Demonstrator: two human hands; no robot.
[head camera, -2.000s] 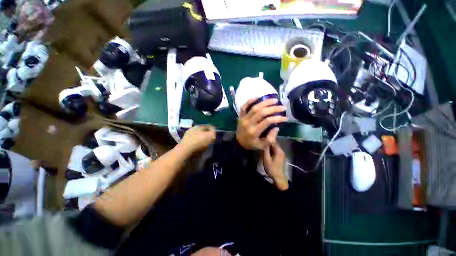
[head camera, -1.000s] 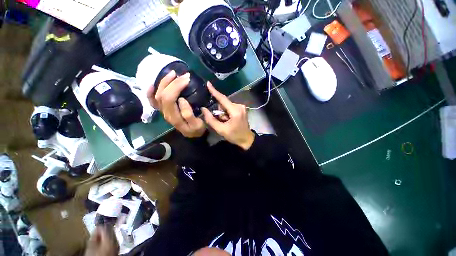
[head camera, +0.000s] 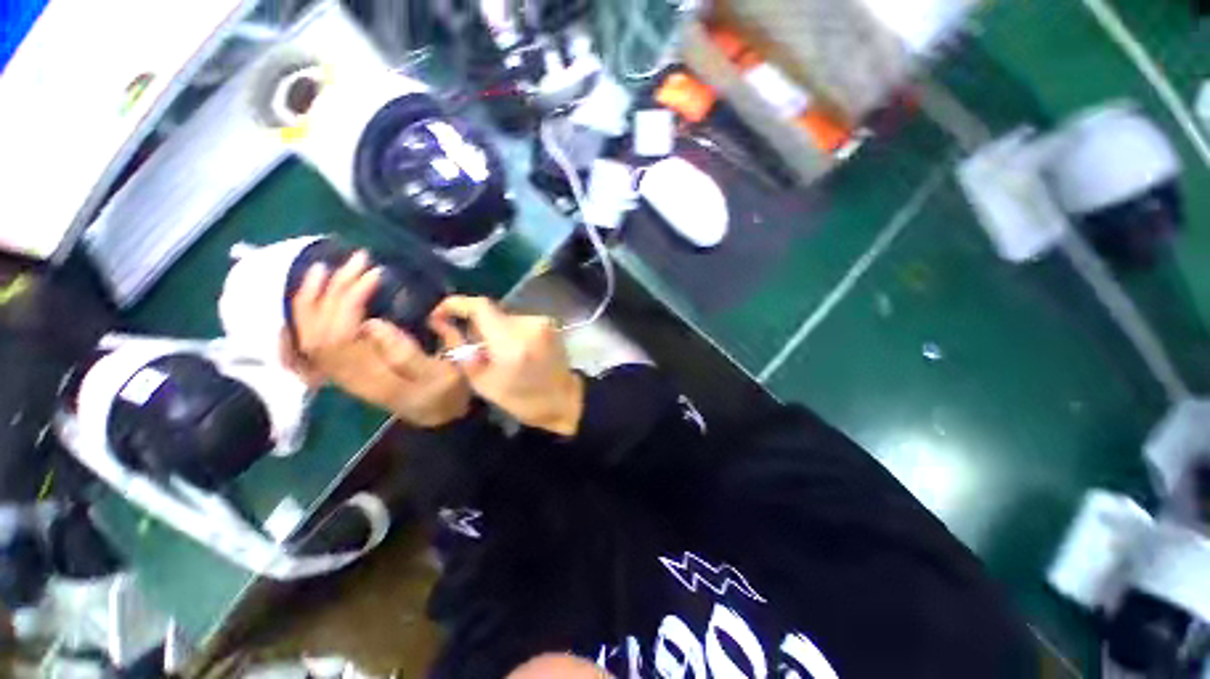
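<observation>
A white dome camera with a black ball stands at the bench edge. My left hand is wrapped around its black ball. My right hand is at the ball's lower side, thumb and fingers pinching the small white end of a thin cable. Whether the end is seated in the ball is hidden by my fingers. A second dome camera with a white label on its ball stands to the left. A third, with a lens and small LEDs, stands above right.
A white label strip curls over the bench edge at left. A white keyboard and tape roll lie at upper left. A white mouse, orange block and open carton are at upper right. More cameras stand far right.
The view has swung right. My left hand stays on the ball; my right hand has come up to it with the cable end. Another person's arm, seen at left earlier, is out of view.
</observation>
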